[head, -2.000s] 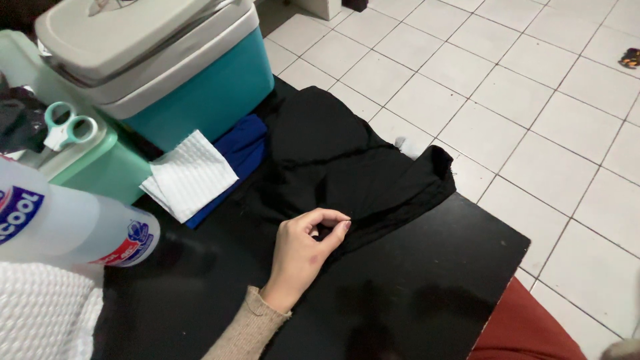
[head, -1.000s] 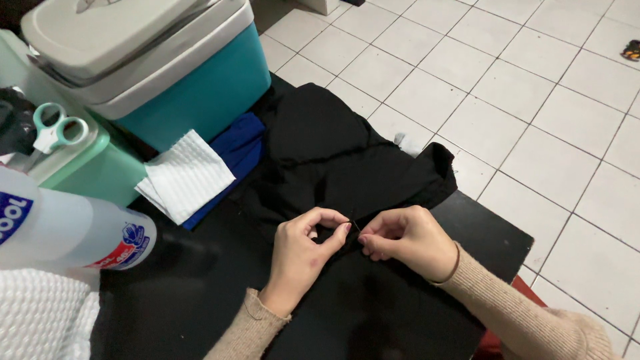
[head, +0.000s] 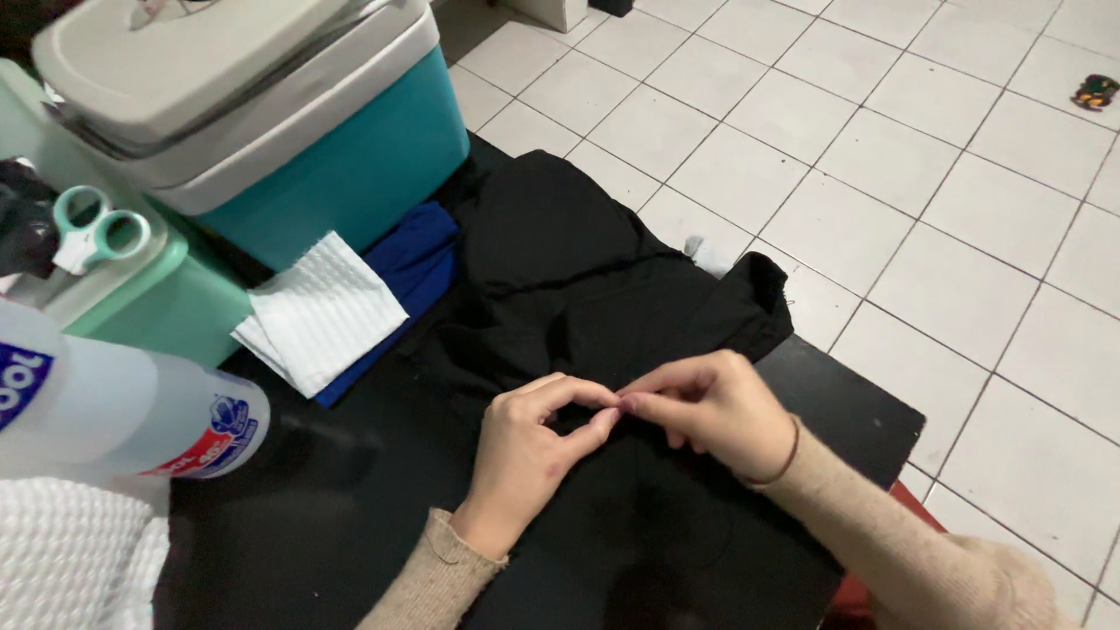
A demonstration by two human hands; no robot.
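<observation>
My left hand [head: 544, 442] and my right hand [head: 713, 416] meet over the black table, thumbs and forefingers pinched with their tips touching. Whatever lies between the fingertips is too small and dark to make out. Just beyond both hands, a black cloth garment [head: 582, 254] lies crumpled, its right end reaching over the table's edge. At its left is a folded blue cloth [head: 411, 254], partly covered by a folded white cloth or paper towel [head: 337, 306].
A teal cooler [head: 350, 166] with a grey lid stands at the back left. Beside it, scissors [head: 96, 232] rest on a green container [head: 166, 302]. A clear plastic alcohol bottle [head: 149, 402] and white textured material [head: 74, 551] occupy the left side of the black table [head: 289, 525].
Two seconds ago only my left hand was in view. My right hand has come in from the right, and its fingertips now touch those of my left. The garment has stayed in place.
</observation>
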